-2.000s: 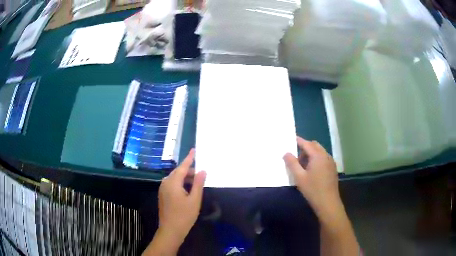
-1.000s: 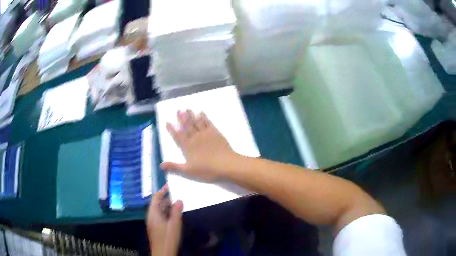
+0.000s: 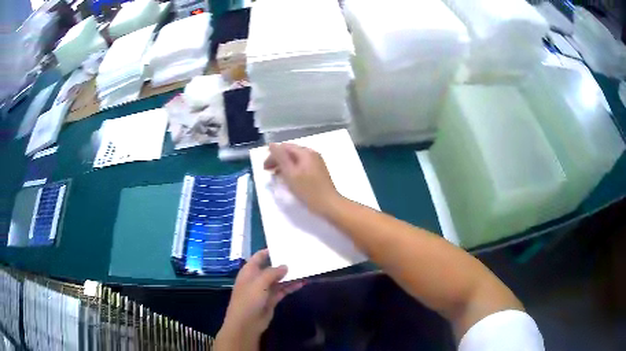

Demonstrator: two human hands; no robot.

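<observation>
A plain white backing sheet lies at a slight tilt in front of me, hiding what is beneath it. My left hand grips its near left corner, thumb on top and fingers under the edge. My right hand is over the sheet's far left part with its fingers bunched; whether they pinch anything is unclear. My right forearm crosses the sheet. A loose pile of blue solar cell sheets with white side strips lies just left of the sheet.
A tall layered white stack stands behind the sheet, with translucent film stacks to its right. A pale green block is at the right. A printed sheet, crumpled cloth and dark rectangle lie behind the cells. A wire rack is lower left.
My right hand has left the sheet's right edge and crossed to its far left part; its fingers, spread flat a second ago, are now bunched. My left hand stays at the near left corner. The view has shifted.
</observation>
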